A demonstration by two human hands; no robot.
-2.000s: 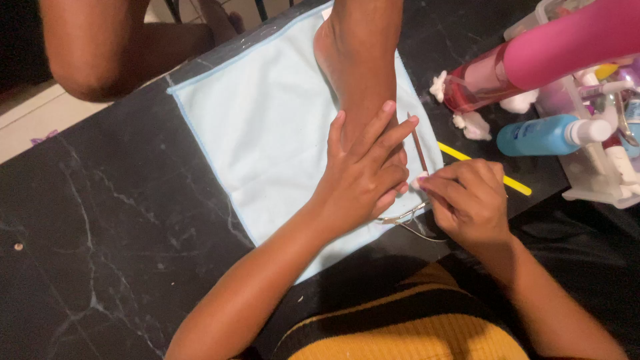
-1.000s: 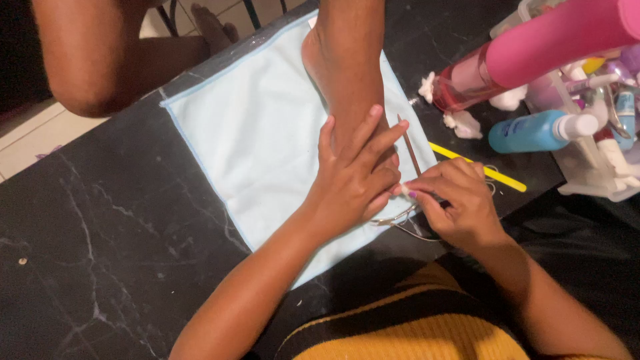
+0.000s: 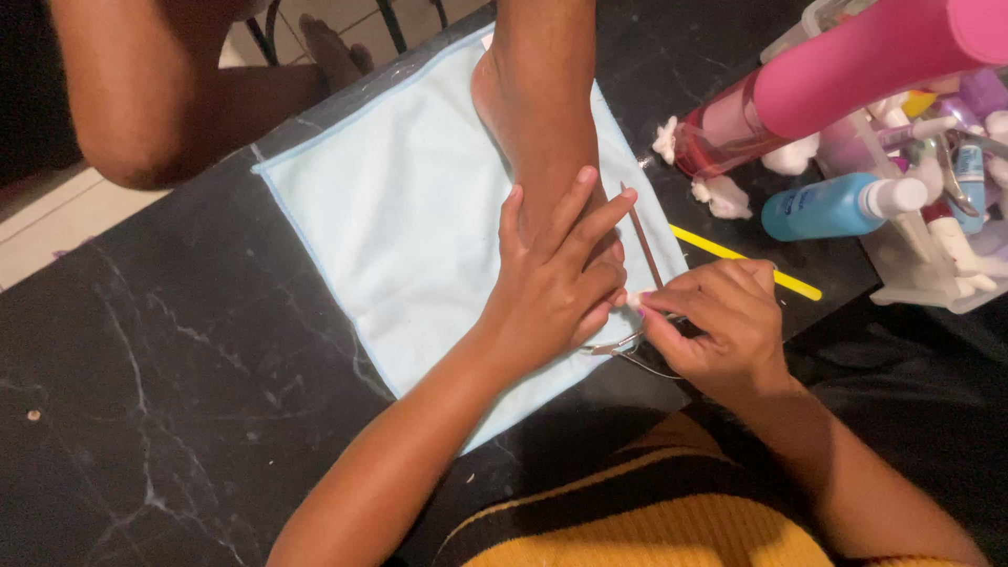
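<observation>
Another person's foot (image 3: 543,134) rests on a light blue cloth (image 3: 394,213) spread on the black marbled table. My left hand (image 3: 551,272) lies over the front of this foot, its fingers spread and its lower fingers around the toes. At the toes, my right hand (image 3: 720,323) pinches a small piece of white cotton (image 3: 635,301) between thumb and fingertips. A metal cuticle nipper (image 3: 618,346) lies on the cloth's edge, its handles partly under my right hand. Beside the foot is a thin brown stick (image 3: 642,236), its lower end near my right fingers.
A yellow stick (image 3: 799,285) lies right of the cloth. A pink bottle (image 3: 819,79), cotton tufts (image 3: 720,197) and a blue bottle (image 3: 835,206) stand or lie at the right, near a clear plastic bin (image 3: 917,287) of supplies. The other person's bent knee (image 3: 134,142) is beyond the table edge.
My right hand with the cotton has stayed close to the toes, shifting only slightly. My left hand keeps its place on the foot.
</observation>
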